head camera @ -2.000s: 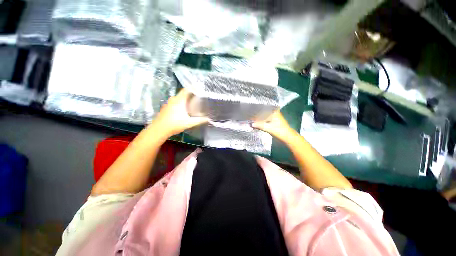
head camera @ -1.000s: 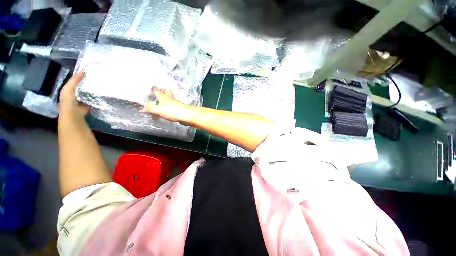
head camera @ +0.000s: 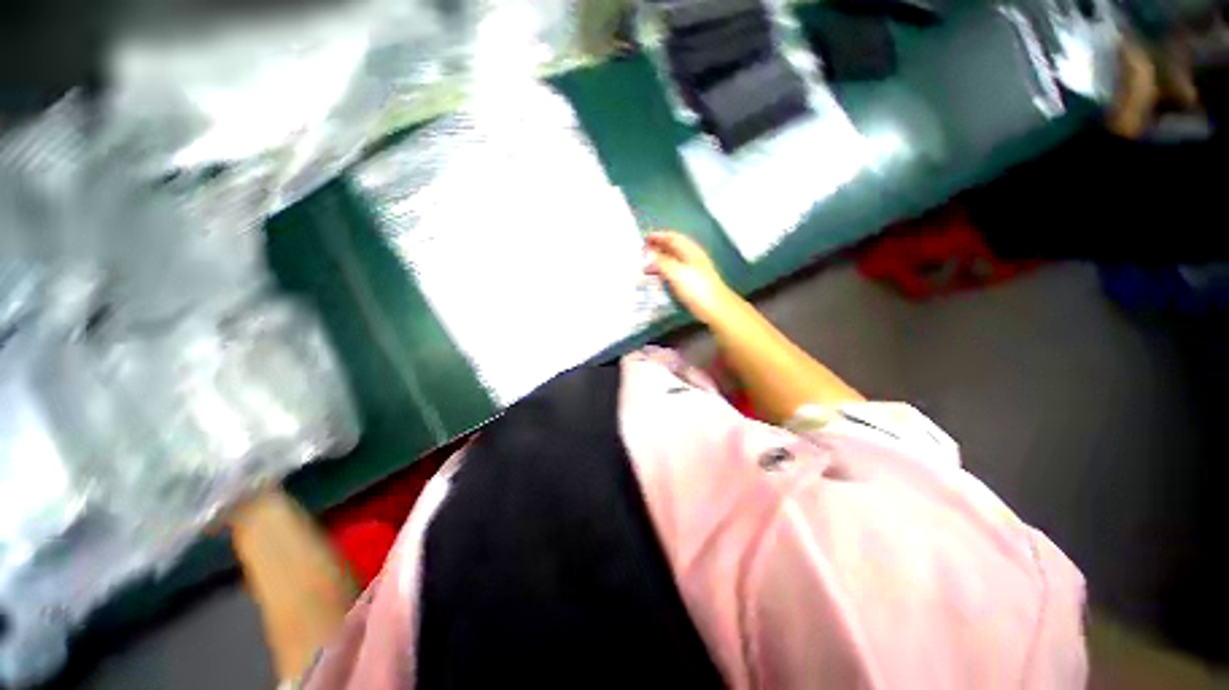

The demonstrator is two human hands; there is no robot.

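A bubble wrap sheet (head camera: 506,243), bright and silvery, lies on the green bench mat in front of me. My right hand (head camera: 685,267) is at its right edge, fingertips at or just over the edge; whether they pinch it I cannot tell. My left hand (head camera: 254,510) is blurred at the front edge of the piled bubble bags (head camera: 202,391) at the left; its fingers are mostly hidden or smeared, and its grip cannot be made out.
Dark small plates (head camera: 748,97) are stacked on another pale sheet (head camera: 775,175) beyond my right hand. A flat black piece (head camera: 856,47) lies right of them. Another person's hand (head camera: 1139,88) shows at the upper right. Red stools (head camera: 943,256) are below the bench.
The view has swung to the right. Both hands have left the panel in bubble packaging they held earlier; my right hand has moved across to the bubble wrap sheet, my left stays at the left pile.
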